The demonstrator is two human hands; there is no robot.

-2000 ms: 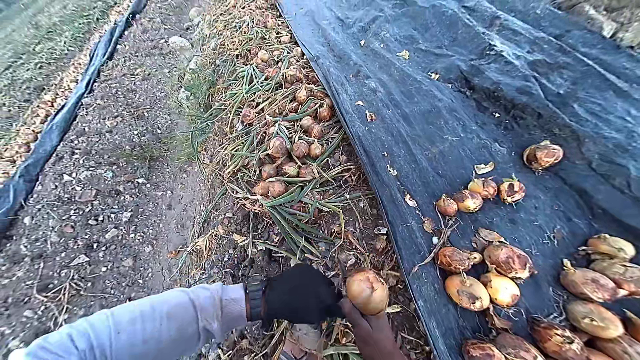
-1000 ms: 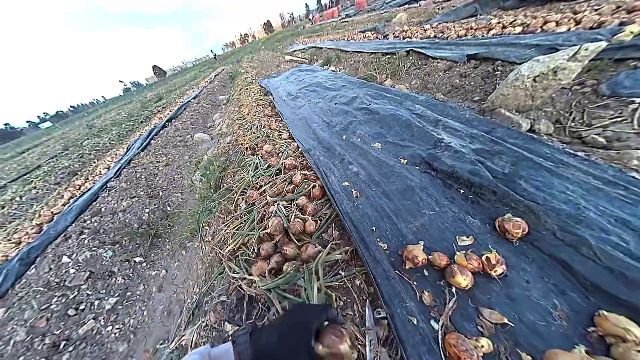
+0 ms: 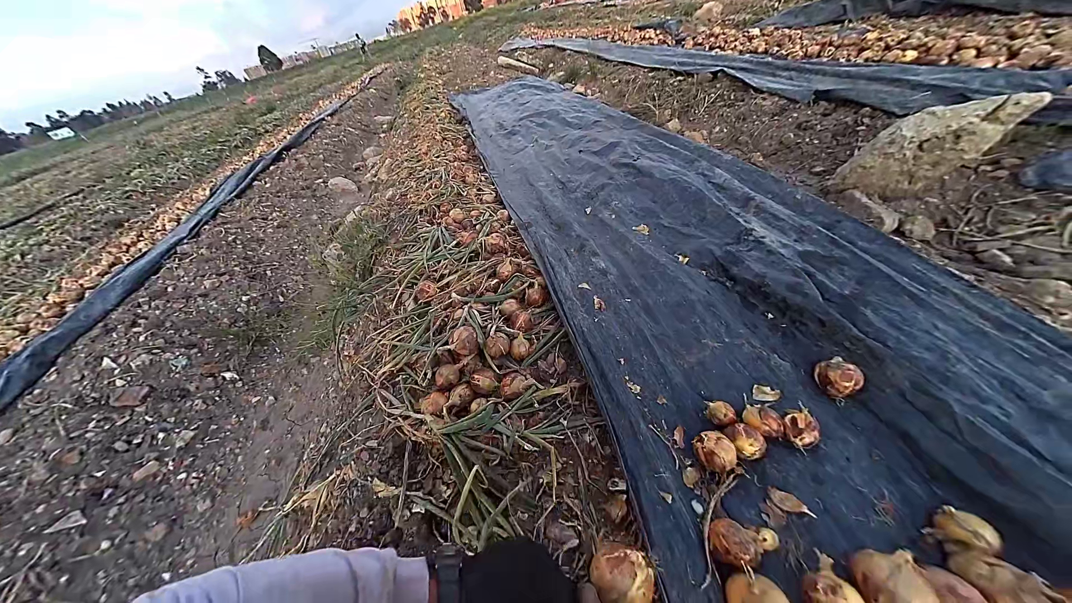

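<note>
My left hand [image 3: 519, 573], in a black glove with a watch at the wrist, is at the bottom edge, partly cut off. A brown onion [image 3: 622, 574] is at its fingertips, held there. My right hand is out of view. Left of the dark plastic sheet [image 3: 620, 243], a pile of onions with green and dry tops [image 3: 483, 381] lies on the soil. On the sheet are a small group of loose onions [image 3: 747, 440], a lone onion [image 3: 838, 378] and larger onions [image 3: 892, 578] at the lower right.
A gravelly path [image 3: 209, 419] runs along the left, beside another dark sheet [image 3: 180, 251] and a row of onions. At the right are a large rock [image 3: 938, 142], bare soil and a further sheet [image 3: 754, 71] with onions behind it.
The view has tilted up, bringing the field and sky in. My bare right hand, beside the onion two seconds ago, has gone out of view. The gloved left hand now shows at the bottom edge.
</note>
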